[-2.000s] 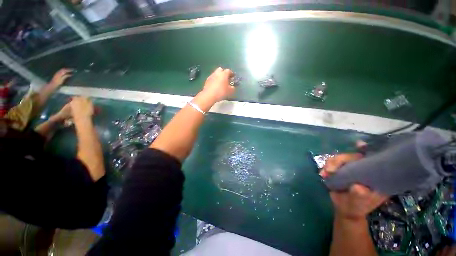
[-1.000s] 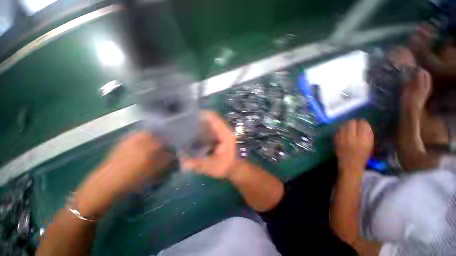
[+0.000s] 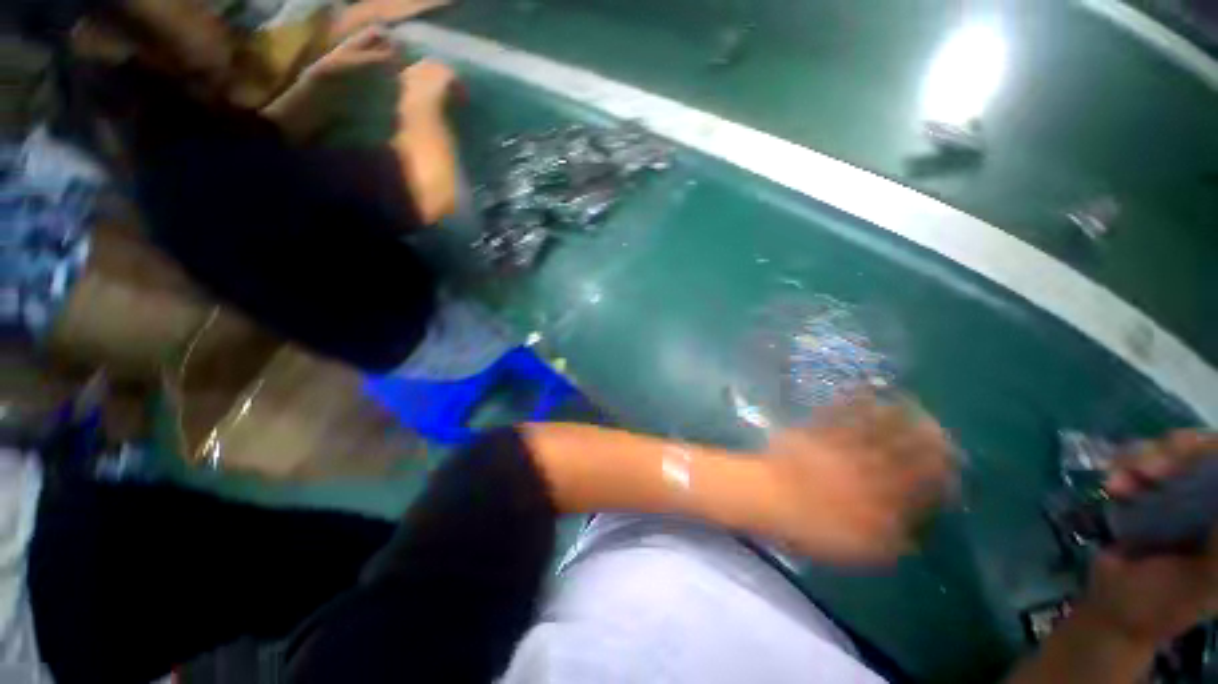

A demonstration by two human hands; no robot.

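Observation:
My left hand [image 3: 855, 481], blurred, is over the green bench [image 3: 695, 287] at the near edge of a loose heap of tiny screws [image 3: 831, 350]; whether it holds anything cannot be told. My right hand [image 3: 1135, 581], at the right edge and partly cut off, is closed around the grey electric screwdriver [image 3: 1175, 515]. The driver tip is hidden. A small silvery circuit board [image 3: 1085, 454] lies just beyond my right hand. A small pale piece [image 3: 745, 408] is beside my left hand, blurred.
A pile of boards [image 3: 568, 181] lies on the bench at upper left. A white rail [image 3: 882, 201] borders the green strip, which carries spaced boards [image 3: 954, 134]. A neighbouring worker's arm [image 3: 428, 147] reaches in beside the pile. A blue object [image 3: 468, 401] is below the bench edge.
The view has swung left, and the blue bin with the white piece is out of it. My hands, together at the screwdriver one second ago, are apart; my left is now by the screws.

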